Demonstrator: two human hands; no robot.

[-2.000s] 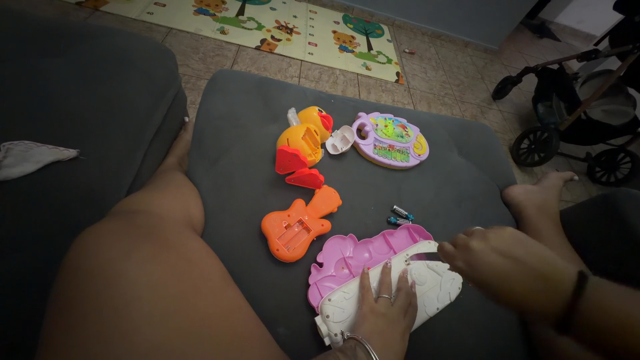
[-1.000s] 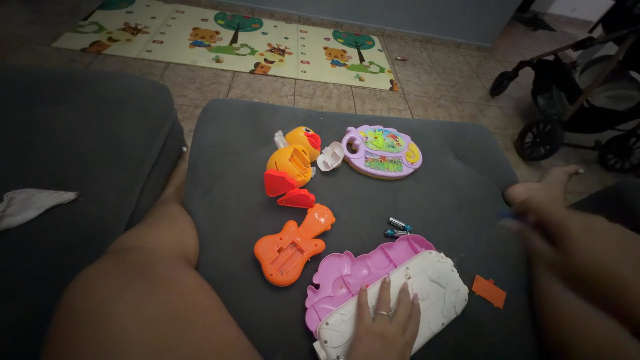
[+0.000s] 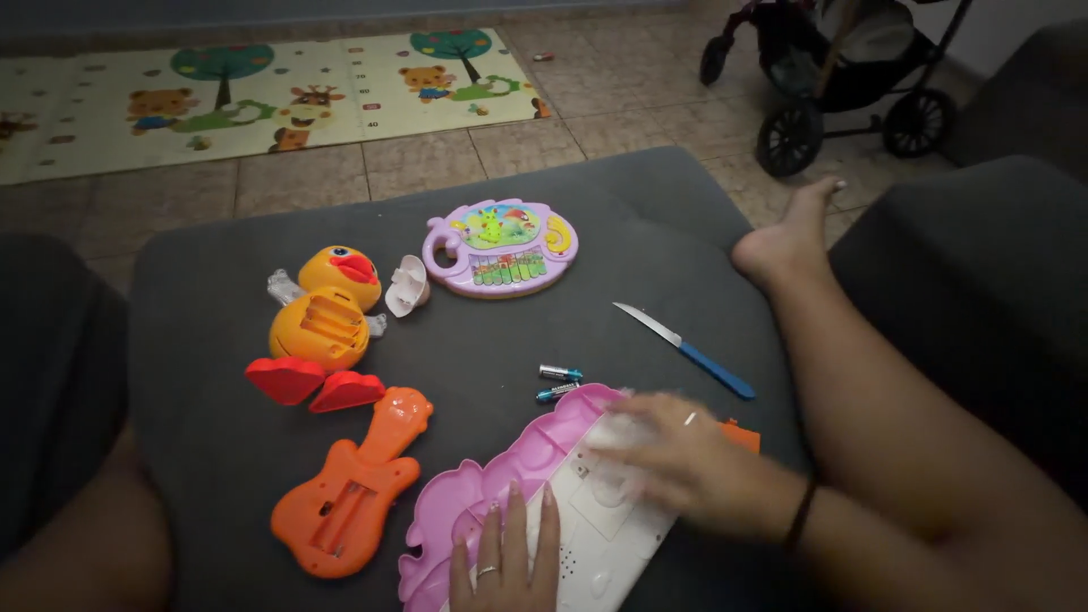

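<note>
A pink and white plastic toy [image 3: 595, 518] lies with its white underside up. My left hand [image 3: 510, 552] rests on it, fingers spread. Blurred, my right hand [image 3: 688, 463] is over its upper right part; whether it grasps anything there cannot be told. Two batteries [image 3: 559, 382] lie just beyond the toy's pink edge. A knife with a blue handle [image 3: 716, 370] lies farther right. An orange plastic cover [image 3: 741, 437] is partly hidden behind my right hand. To the left is an orange guitar-shaped toy [image 3: 348, 501], its battery compartment uncovered.
A yellow toy duck [image 3: 321, 330] with an uncovered battery compartment, a white plastic piece [image 3: 408, 286] and a purple toy piano [image 3: 501, 248] lie on the dark cushioned surface [image 3: 510, 340]. My legs flank it. Beyond are a printed play mat [image 3: 323, 93] and a stroller [image 3: 816, 93].
My right hand has moved from the right side onto the white part of the toy. The blue-handled knife now lies on the cushion. My left hand stays on the toy.
</note>
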